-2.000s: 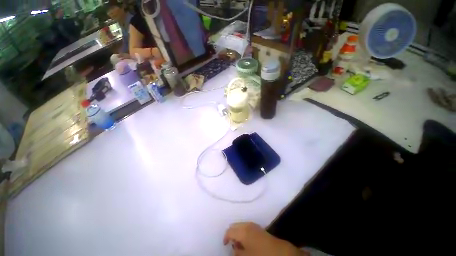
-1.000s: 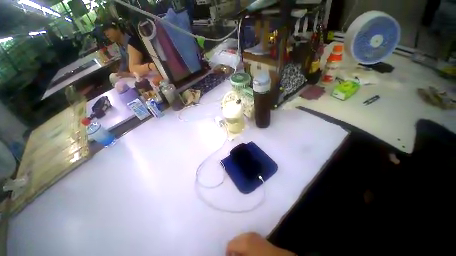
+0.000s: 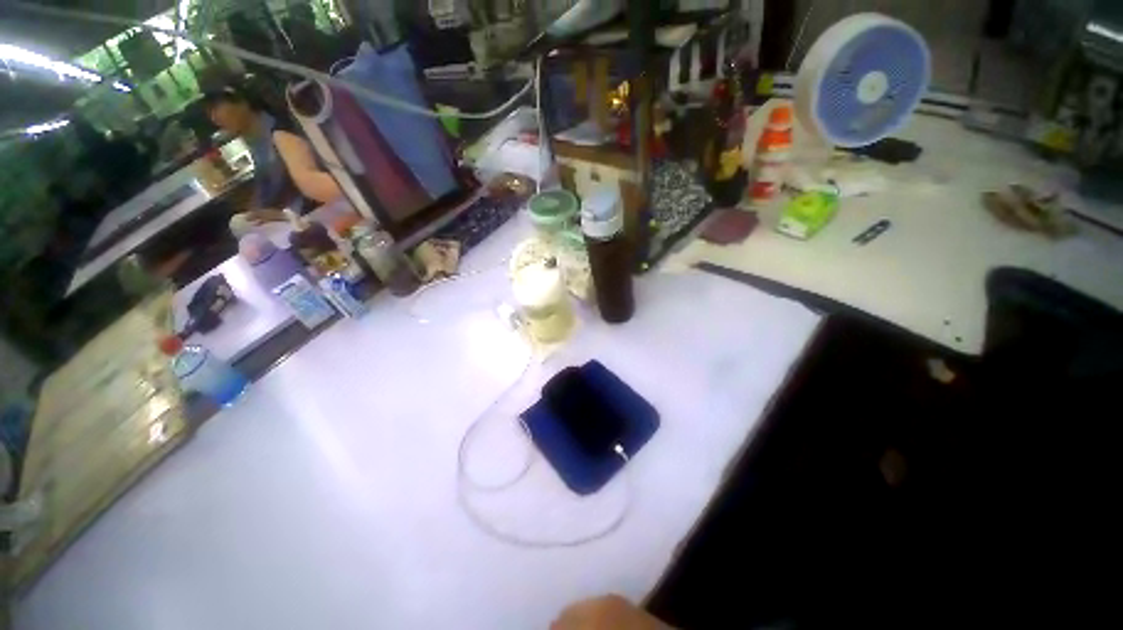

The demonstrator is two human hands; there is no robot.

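Note:
A large white table top [image 3: 333, 492] fills the middle of the view. A dark blue pad [image 3: 591, 470] lies on it, with a black device [image 3: 584, 412] on top. A white charging cable [image 3: 542, 542] loops from the pad's left side and plugs into the device. My right hand [image 3: 606, 613] shows only as a small part at the bottom edge, below the pad and apart from it. Its fingers are cut off, so I cannot tell whether it holds anything. My left hand is out of the picture.
Behind the pad stand a lit cream item [image 3: 542, 302], a dark bottle [image 3: 610, 271] and a green-lidded jar [image 3: 553, 212]. A blue-bottomed bottle [image 3: 209, 375] is at left. A fan [image 3: 866, 84] and green packet [image 3: 807, 213] are on the right table. A person [image 3: 277, 160] sits at back left.
The view has shifted, so the things on the table now appear further left and the pad lower. My right hand has slipped mostly below the bottom edge. The pad and device look unmoved.

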